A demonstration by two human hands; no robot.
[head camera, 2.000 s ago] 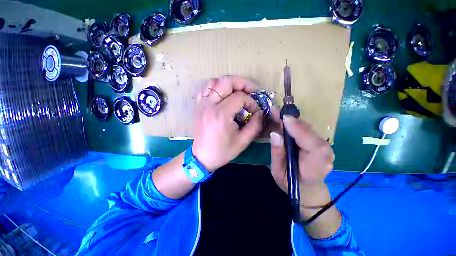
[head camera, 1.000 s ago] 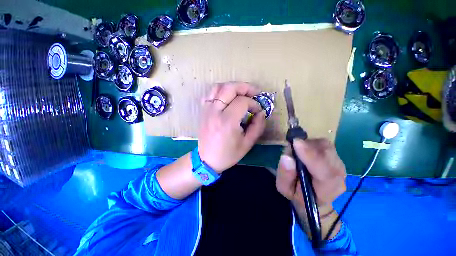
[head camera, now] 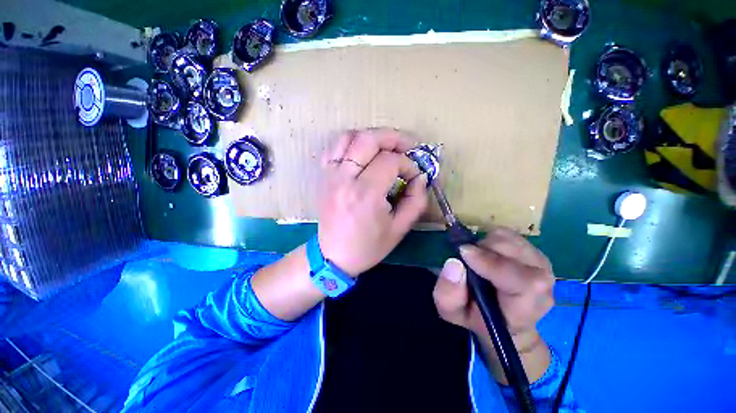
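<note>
My left hand, with a blue strap on its wrist, holds a small round housing over the cardboard mat. The fingers cover most of the housing. A small yellowish part shows between the fingers. A hair-thin wire lies across the left fingers. My right hand grips a black soldering iron. Its metal shaft points up and left, and its tip is at the housing's lower right edge. Whether the tip touches cannot be told.
Several dark round housings stand at the left, more at the right. A solder spool and stacked clear trays are at far left. A yellow-and-black holder and a white disc with cable are at right.
The soldering iron was upright beside the housing; it has tilted left and its tip is now at the housing. The left hand has stayed almost in place with the housing.
</note>
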